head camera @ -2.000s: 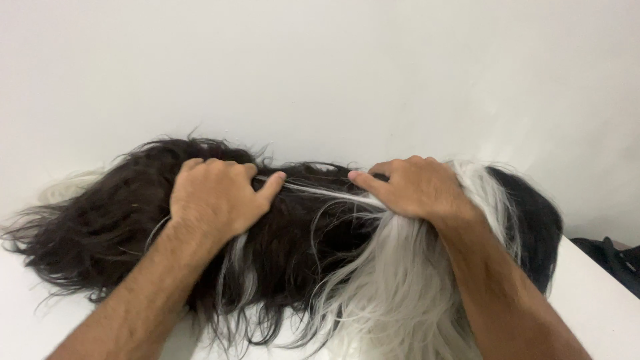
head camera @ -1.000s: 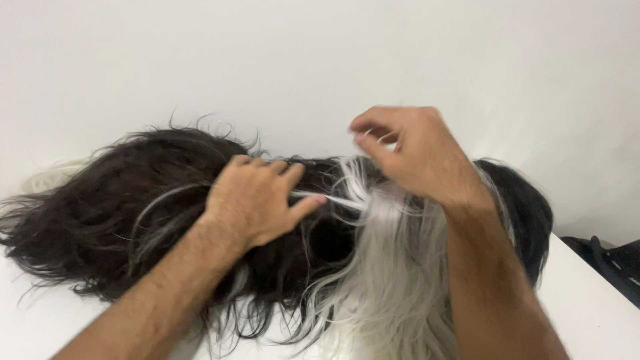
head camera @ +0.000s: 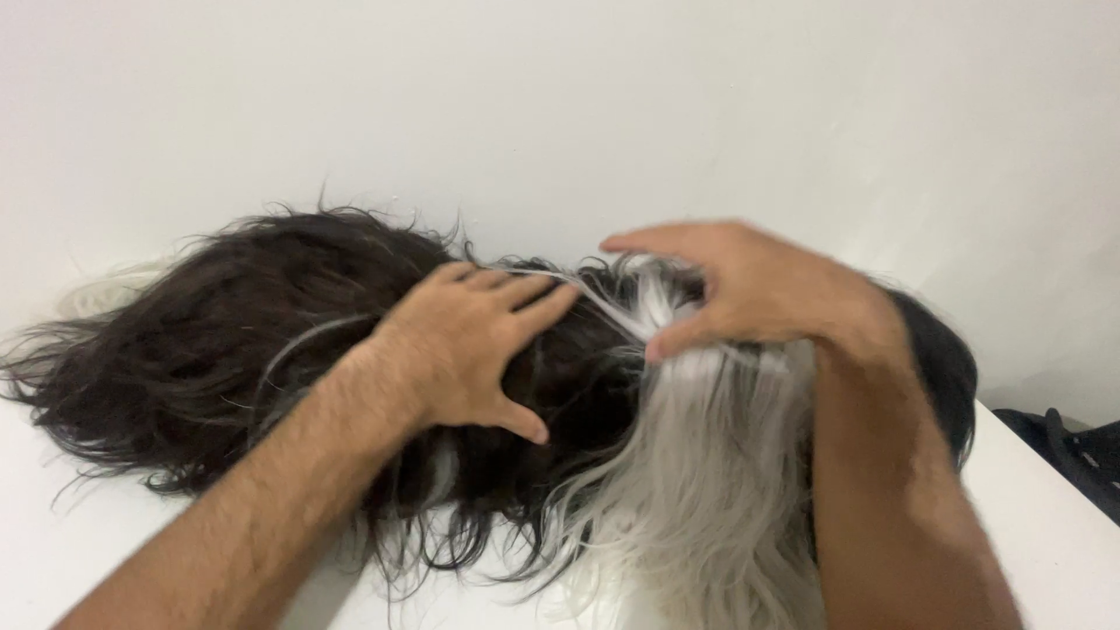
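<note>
Long dark brown hair, seemingly wigs or hairpieces [head camera: 219, 341], lies in a wide heap. My left hand [head camera: 477, 346] rests flat on its middle part, fingers spread and thumb apart. A pale silver-grey length of hair [head camera: 717, 472] hangs over the heap's right part and down toward the front. Around the gathered top of this pale hair curves my right hand [head camera: 735, 284], thumb and fingers apart; whether strands lie between them cannot be told. Thin pale strands run from there toward my left fingers. Black hair [head camera: 941, 367] shows beyond my right forearm.
The heap lies on a white table [head camera: 1041, 516] against a pale wall [head camera: 525, 114]. Blonde or cream hair [head camera: 109, 293] shows behind the heap at the far left. Past the table's right edge is a black item [head camera: 1063, 446], perhaps fabric or a bag.
My right hand, low on the pale hair two seconds ago, rose off it and now curves around its gathered top. My left hand has shifted right, its fingers now spread. The pale hair's top looks more bunched.
</note>
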